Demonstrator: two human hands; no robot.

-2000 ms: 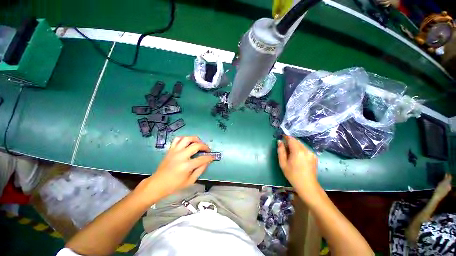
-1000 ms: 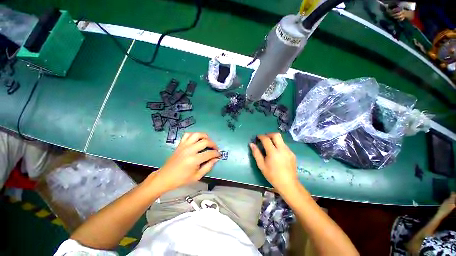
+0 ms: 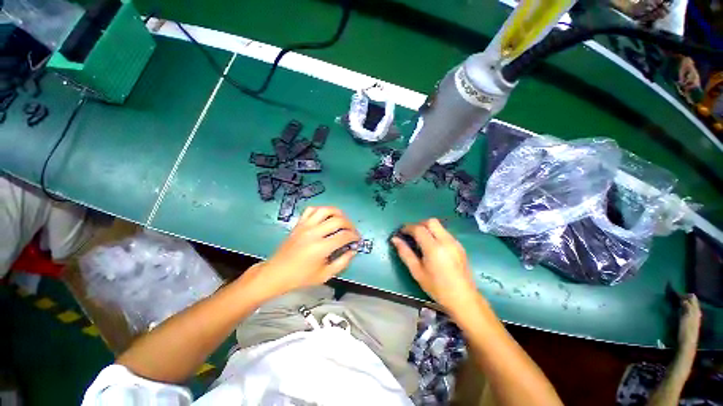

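Note:
My left hand (image 3: 317, 247) is closed around a black plastic housing (image 3: 365, 247), whose end sticks out past the fingertips just above the bench. My right hand (image 3: 432, 258) holds a small dark part (image 3: 403, 239) between thumb and fingers, a little right of the left hand. A loose pile of black housings (image 3: 289, 168) lies behind my left hand. Small black inserts (image 3: 384, 166) lie in a heap beside the tip of the grey electric screwdriver (image 3: 452, 119), which hangs over the bench. A small open bag of dark parts (image 3: 371, 116) stands behind the heap.
A large clear bag of black parts (image 3: 567, 210) lies at the right. A green box (image 3: 111, 59) stands at the far left, with a black cable (image 3: 269, 75) curving across the rail. Another person's hand (image 3: 690, 309) is at the right edge. A carton with plastic bags (image 3: 147, 277) sits below left.
My right hand has moved from beside the large bag to near my left hand and now shows a dark part in its fingers. The whole view has shifted, so the bench things appear further right.

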